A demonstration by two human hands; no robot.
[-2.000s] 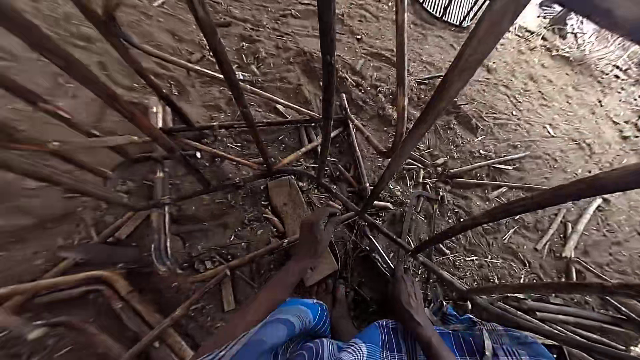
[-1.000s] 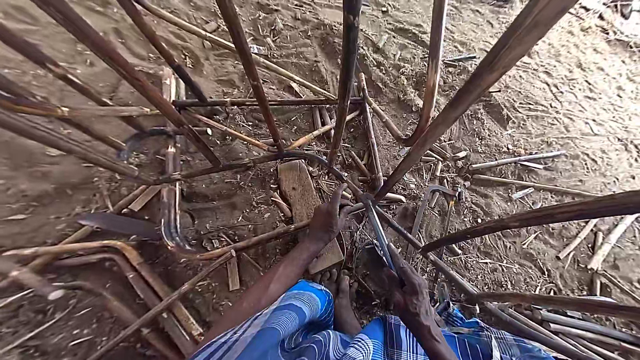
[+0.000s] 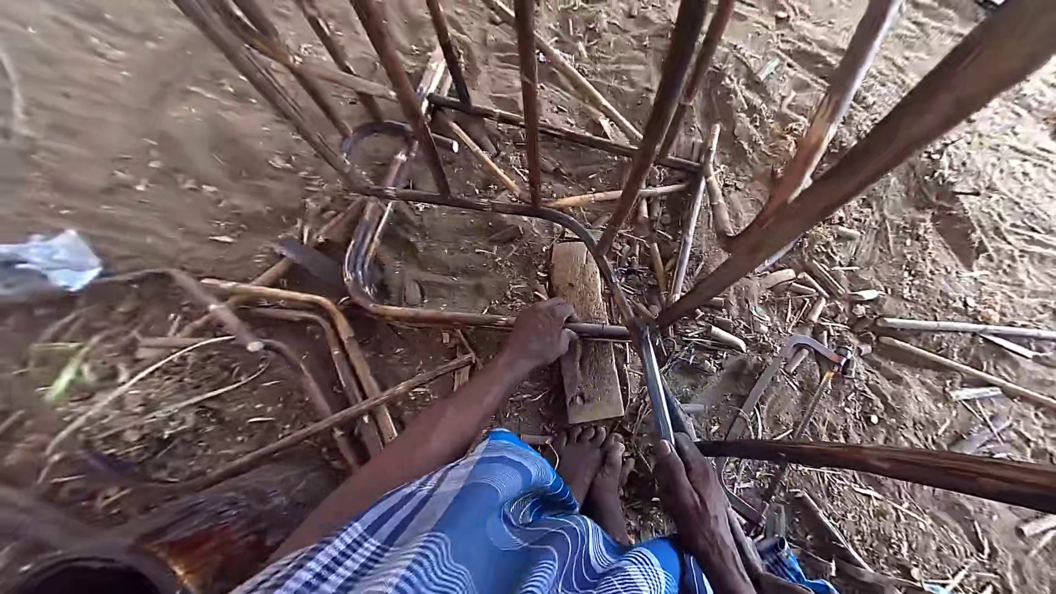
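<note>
My left hand point(image 3: 538, 334) is closed around a bent cane pole point(image 3: 437, 317), near its dark end, above a wooden block point(image 3: 587, 363) on the ground. My right hand point(image 3: 691, 491) grips a long, shiny grey tool point(image 3: 656, 388), seemingly metal; its far end meets the joint where the held pole reaches a curved dark pole point(image 3: 569, 221). Both poles belong to a frame of tied or joined canes, with several uprights rising toward the camera. Under my right palm the tool's lower part is hidden. My bare feet point(image 3: 590, 466) are just below the block.
Thick slanting poles point(image 3: 866, 157) cross the upper right, and a dark pole point(image 3: 891, 470) runs out at right. A hacksaw-like tool point(image 3: 763, 384) lies at right. Bent canes point(image 3: 338, 322) and a dark blade point(image 3: 313, 262) lie at left. Crumpled plastic point(image 3: 58, 262) is at far left.
Two seconds ago my left hand was over the wooden block; it now grips the bent pole. My right hand has kept the grey tool since one second ago. The view has shifted left.
</note>
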